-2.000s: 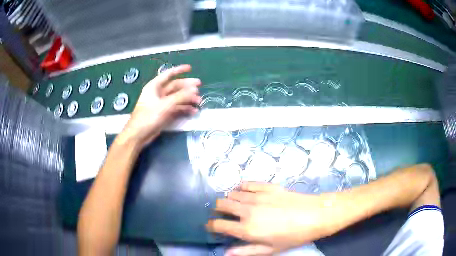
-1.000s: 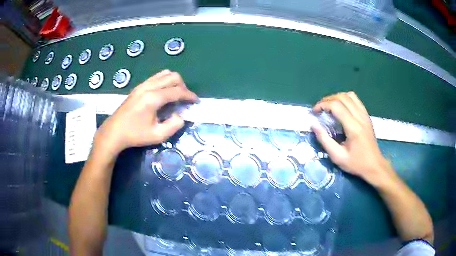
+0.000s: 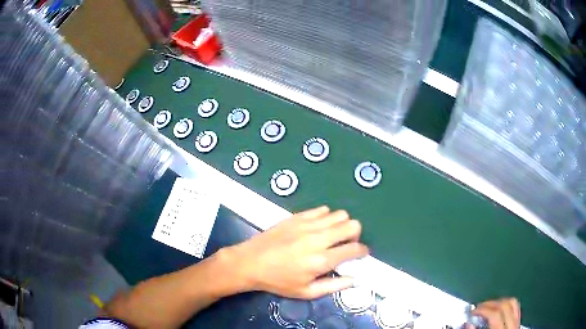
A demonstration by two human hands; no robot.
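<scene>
The clear blister tray point(image 3: 392, 313) lies beside the pale rail, strongly glared; only its upper pockets show, and the rest is cut off by the bottom edge. My left hand point(image 3: 305, 255) is at the tray's upper left corner, with tray plastic between thumb and fingers. My right hand point(image 3: 500, 315) is at the bottom edge, mostly cut off, its fingers pinching the tray's right end. The pockets that show hold no dark parts. Loose round parts point(image 3: 283, 182) lie in two rows on the green conveyor belt point(image 3: 424, 212).
A paper label point(image 3: 186, 217) lies left of my left forearm. A tall stack of trays point(image 3: 71, 128) fills the left side. More stacks point(image 3: 328, 51) stand across the belt. A red bin point(image 3: 198, 40) and a cardboard box point(image 3: 103, 38) are at the far left end.
The view has turned left, so the belt slants and the tray sits lower right, partly out of frame. Both hands stay at the tray's upper corners.
</scene>
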